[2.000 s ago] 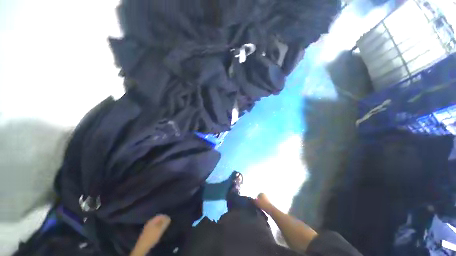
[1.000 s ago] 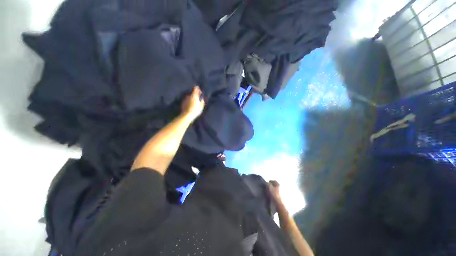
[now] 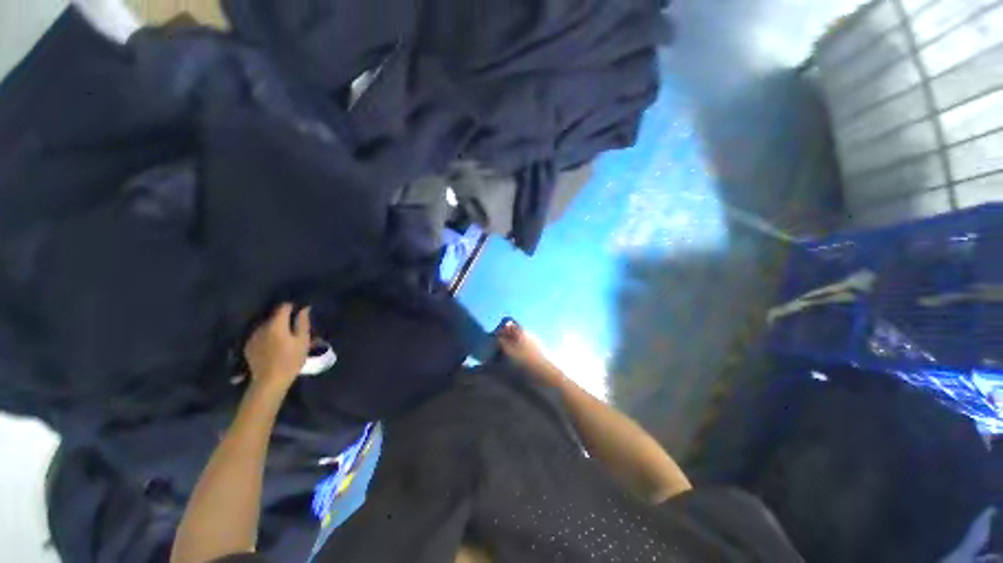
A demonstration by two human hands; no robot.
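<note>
A large navy-black garment bundle [image 3: 143,220] fills the left side in front of me. My left hand [image 3: 277,346] grips the dark cloth at its middle, beside a white tie [image 3: 319,360] that curves out next to the fingers. My right hand [image 3: 513,339] is at the bundle's right edge, low in the centre, its fingers closed on a bit of dark cloth. The cloth hides parts of the fingers of both hands.
More dark garments [image 3: 495,77] are heaped at the top centre. A blue lattice crate [image 3: 913,291] and a white-grey barred trolley [image 3: 913,121] stand on the right. Dark cloth [image 3: 880,451] lies at the lower right. Blue floor [image 3: 561,286] shows between.
My left hand has moved down and left to the tie area of the bundle. My right hand has moved up and left to the cloth edge. The bundle has shifted left and spread larger in view.
</note>
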